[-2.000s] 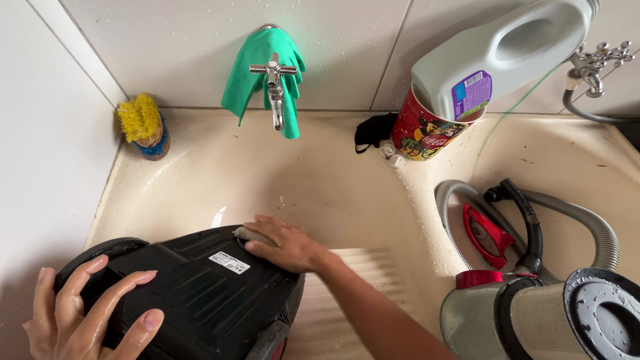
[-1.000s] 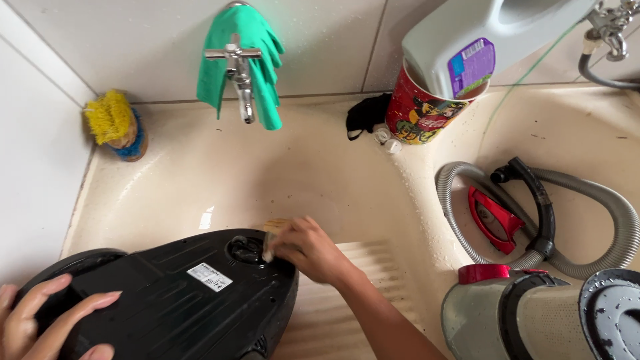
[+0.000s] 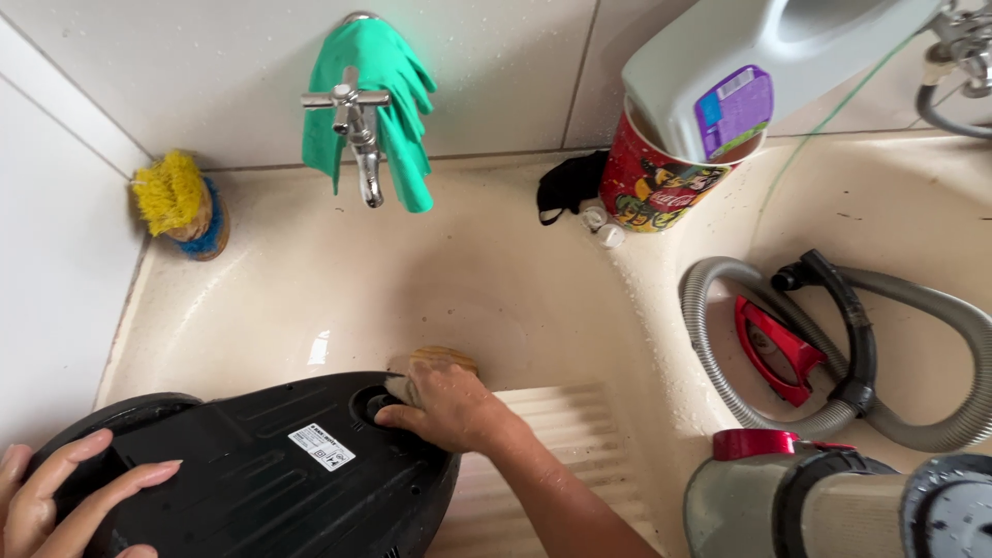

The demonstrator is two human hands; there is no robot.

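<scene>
The black plastic vacuum cleaner body [image 3: 256, 465] lies with its underside up, a white label on it, across the near part of the laundry sink. My left hand [image 3: 70, 496], fingers spread, rests against its left side by the black wheel [image 3: 116, 418]. My right hand [image 3: 449, 407] is at the far right end, shut on a pale scrubbing brush [image 3: 407, 391] pressed at the round caster recess; its bristles are mostly hidden. Just beyond the fingers shows a tan wooden piece [image 3: 446, 356], perhaps the brush's back.
A chrome tap [image 3: 364, 155] draped with a green rubber glove [image 3: 395, 70] juts over the basin. Scrub brushes [image 3: 174, 194] stand at left. A red bucket [image 3: 659, 182] holds a grey jug [image 3: 721, 85]. At right lie a vacuum hose [image 3: 713, 349], red handle [image 3: 775, 349] and dust container [image 3: 736, 504].
My right hand has moved from the middle of the vacuum's underside to its right end, at the caster recess. My left hand stays at the left side.
</scene>
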